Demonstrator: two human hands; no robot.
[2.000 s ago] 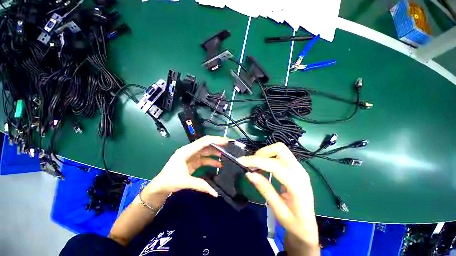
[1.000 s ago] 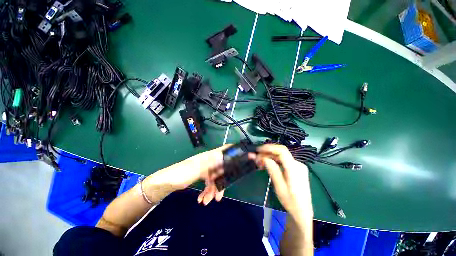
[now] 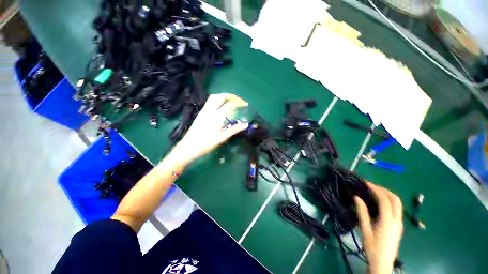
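Observation:
My left hand [image 3: 214, 126] has its thumb and fingers around a silver-faced device head [image 3: 234, 124], partly hidden and blurred. Black bracketed device heads lie to its right, one with a blue patch [image 3: 252, 170] nearest me and others [image 3: 305, 124] farther back. Their leads run right to black coiled cables [image 3: 334, 195]. My right hand [image 3: 382, 219] is closed around the right side of these coils, its fingertips partly hidden. A separate flat coil [image 3: 299, 218] lies nearer the front edge.
A large tangle of black cable assemblies [image 3: 155, 53] with a green item [image 3: 104, 76] lies at back left. Paper sheets [image 3: 342, 64] cover the back edge. Blue-handled cutters [image 3: 386, 165] and a black stick [image 3: 357, 126] lie near them. Blue bins [image 3: 80, 179] stand below the bench.
The view has turned and shifted. My hands have parted from the black device they held together. My left hand has moved to the silver-faced head, my right hand onto the coils.

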